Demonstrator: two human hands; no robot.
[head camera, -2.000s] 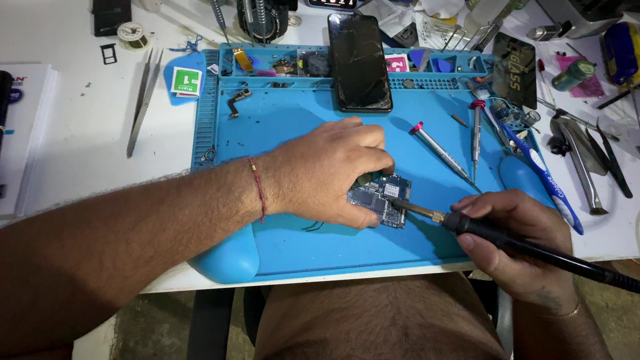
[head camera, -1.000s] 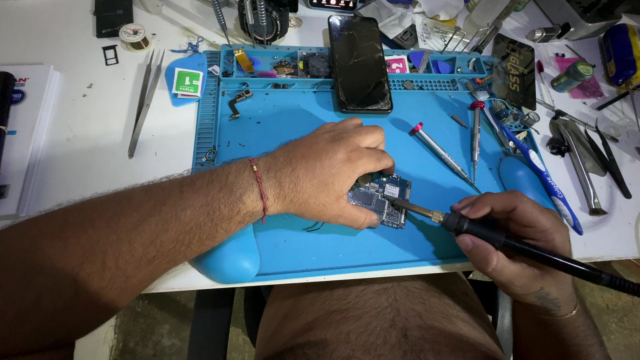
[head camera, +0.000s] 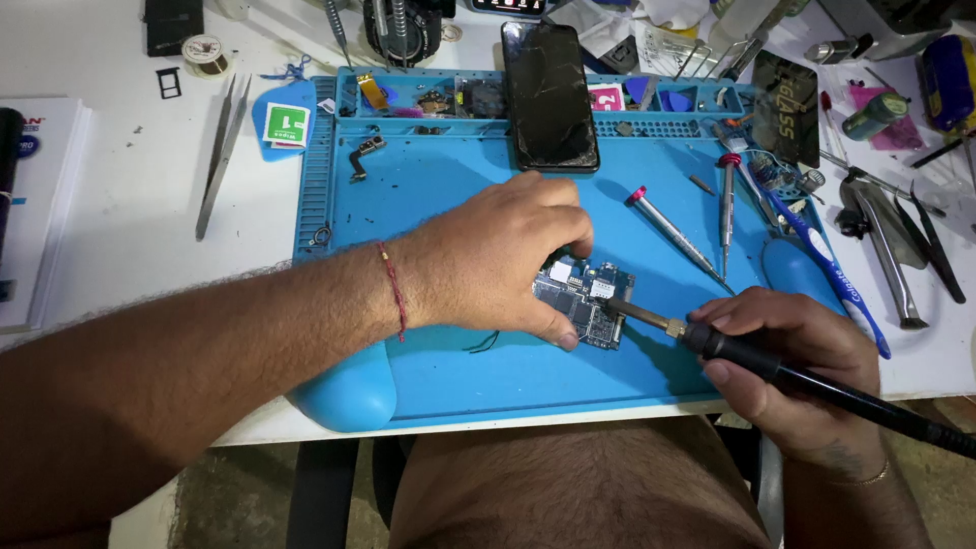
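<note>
A phone's circuit board is gripped between the thumb and fingers of my left hand, just over the blue silicone repair mat. Part of the board is hidden under that hand. My right hand holds a soldering iron by its black handle, and its metal tip meets the board's face near a small light component. Whether the tip touches or hovers cannot be told. A cracked smartphone leans at the mat's back tray. Two precision screwdrivers lie right of the board.
A blue toothbrush lies along the mat's right edge, with a metal-handled brush and black tweezers beyond. Steel tweezers and a solder spool lie left. Small parts fill the mat's back compartments.
</note>
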